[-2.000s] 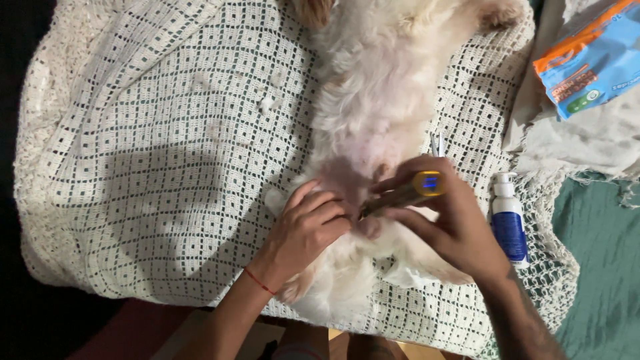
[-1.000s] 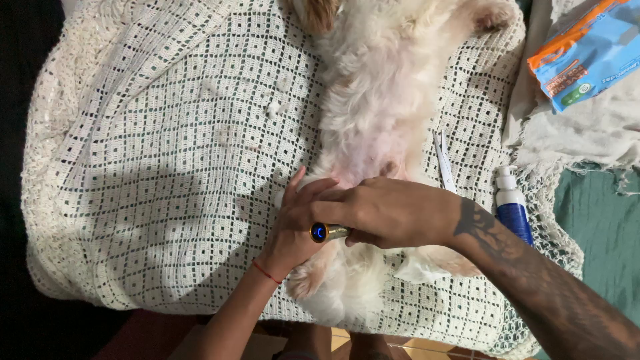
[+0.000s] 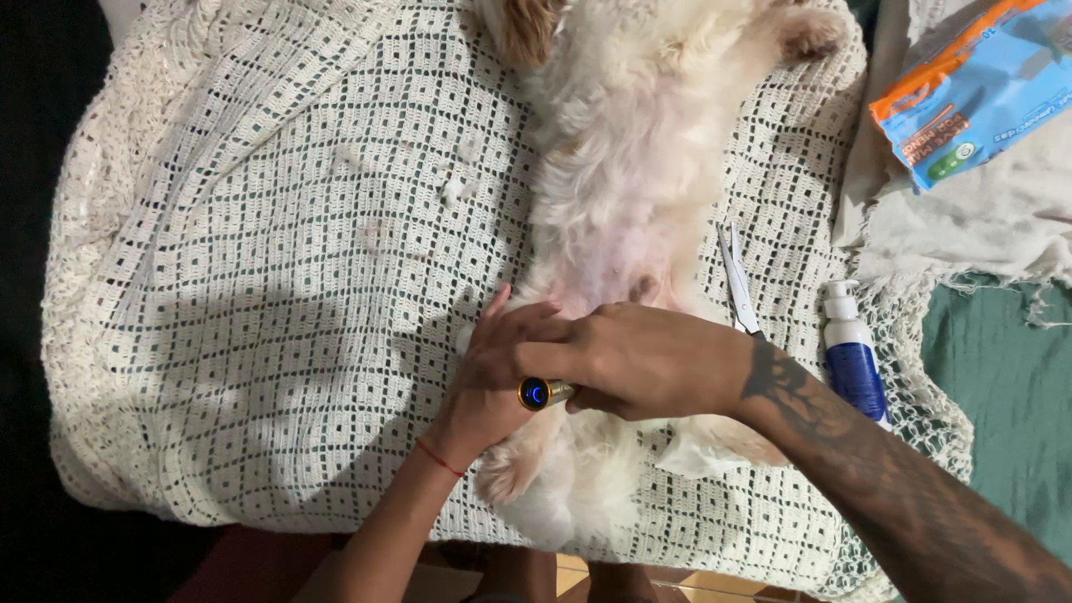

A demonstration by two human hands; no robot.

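A cream-coloured long-haired dog (image 3: 620, 201) lies belly up on a white crocheted blanket (image 3: 251, 335). My right hand (image 3: 645, 360) is closed around a gold cordless hair clipper (image 3: 548, 394), whose lit round end faces left and up. Its cutting end is hidden under the hand, low on the dog's belly. My left hand (image 3: 494, 377), a red string at its wrist, rests on the dog's hind leg, with its thumb side against my right fingers. Whether it grips the leg cannot be told. A hind paw (image 3: 507, 473) shows just below it.
Scissors (image 3: 737, 289) lie right of the dog, partly behind my right wrist. A white pump bottle with a blue label (image 3: 854, 368) lies farther right. A blue and orange packet (image 3: 971, 96) rests on pale cloth (image 3: 988, 226). Fur tufts (image 3: 458, 191) dot the blanket.
My right hand has moved left with the clipper since the first frame, up against my left hand, and the clipper's lit end now points left. The scissors show more fully than at first.
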